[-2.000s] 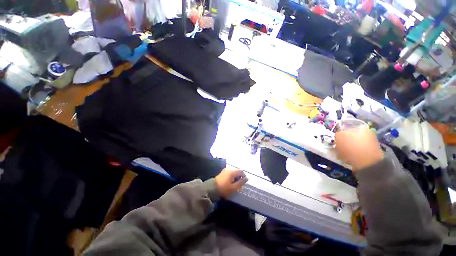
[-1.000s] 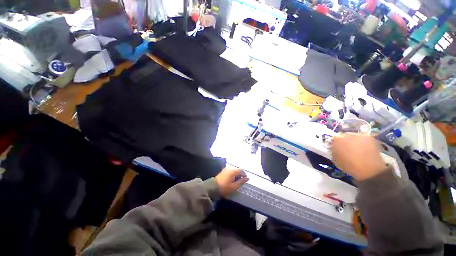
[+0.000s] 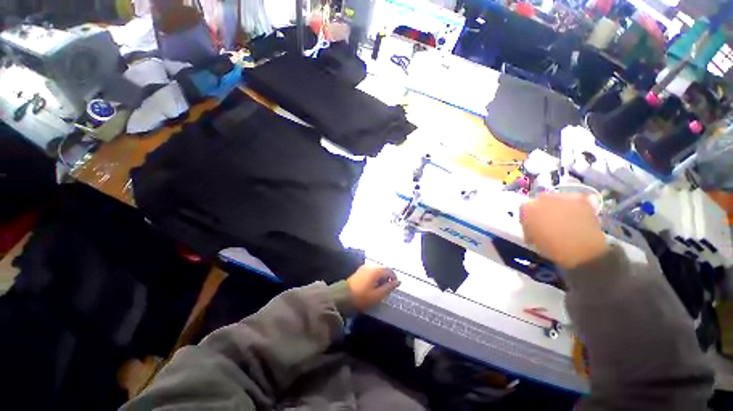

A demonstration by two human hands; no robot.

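The white sewing machine head (image 3: 466, 218) with "JACK" lettering lies across the white table. My right hand (image 3: 565, 229) is over the top of the head near its right end; its fingertips are hidden, so I cannot tell whether it holds anything. My left hand (image 3: 374, 286) rests at the table's front edge with curled fingers and a tiny dark object at the fingertips, too small to identify. Large black garment panels (image 3: 241, 177) are spread left of the machine. A black pocket-shaped piece (image 3: 444, 263) lies on the bed below the machine arm.
Red-handled snips (image 3: 537, 314) lie right of the bed. A grey ruler scale (image 3: 450, 327) runs along the front edge. A grey cloth piece (image 3: 526, 115) lies behind the machine. Black thread cones (image 3: 623, 112) stand at the back right. Another machine (image 3: 68, 60) is at far left.
My right hand has shifted slightly left along the machine head. My left hand stays at the table edge. The view has tilted a little; the cloth pieces have not moved.
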